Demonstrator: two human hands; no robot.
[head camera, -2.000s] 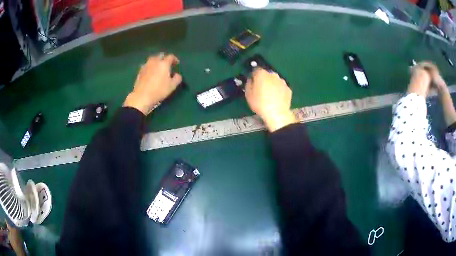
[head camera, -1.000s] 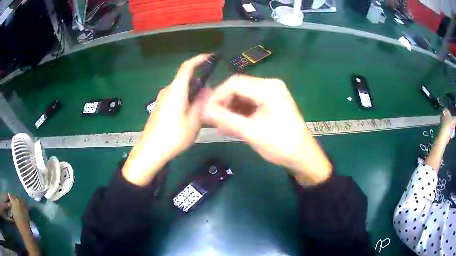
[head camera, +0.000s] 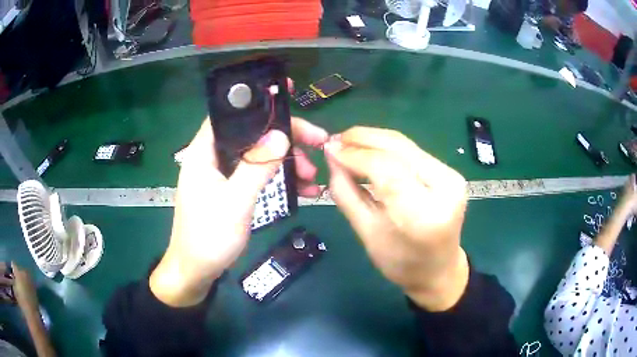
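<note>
My left hand (head camera: 209, 202) holds a black phone housing (head camera: 241, 129) upright, with its thumb across the middle. A round silver disc (head camera: 239, 95) sits near its top, and a white keypad area (head camera: 271, 202) shows at its lower end. A small pale piece (head camera: 274, 89) is at its upper right. Thin reddish lead wires (head camera: 271, 115) run down the housing and out to my right hand (head camera: 391, 202), whose thumb and forefinger pinch the wire end. What sits at that end is too small to tell. A second black phone (head camera: 285, 263) lies below on the green worktop.
A pale metal strip (head camera: 517, 187) crosses the green surface. Several phones lie beyond it, one yellow-edged (head camera: 330, 86). A white fan (head camera: 52, 230) stands left, red trays (head camera: 255, 21) at the back. A person's dotted sleeve (head camera: 594, 300) is at right, another person's hand (head camera: 24, 293) at left.
The housing has come up off the belt into my left hand and now faces me. My right hand has moved apart to its right, with a wire stretched between them.
</note>
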